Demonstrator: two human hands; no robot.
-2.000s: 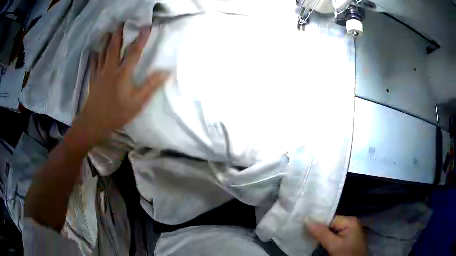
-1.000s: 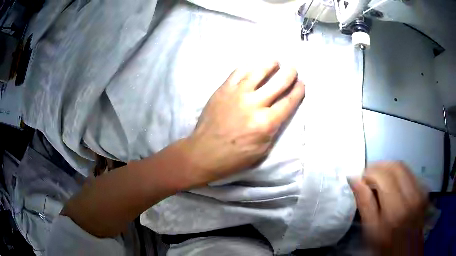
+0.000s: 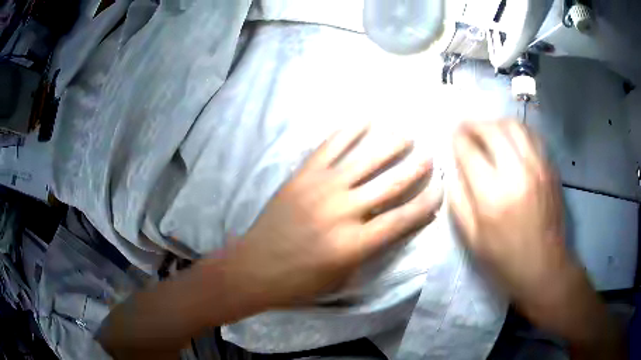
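The pale grey garment body spreads over the machine table and is washed out by glare near the needle. My left hand lies flat on it, fingers spread towards the needle area. My right hand is blurred, on the garment's right border strip, just below the machine foot, fingers bent down; whether it pinches the cloth cannot be told. The presser foot and needle parts show above my hands. A small white knob sits to their right.
The white machine head is at the upper right, with a rounded translucent cover left of the needle. A white table plate lies at the right. Loose grey cloth hangs at the lower left.
My left hand has moved from the far left onto the cloth near the needle. My right hand has moved up from the strip's lower end. The cloth at left has spread and shifted.
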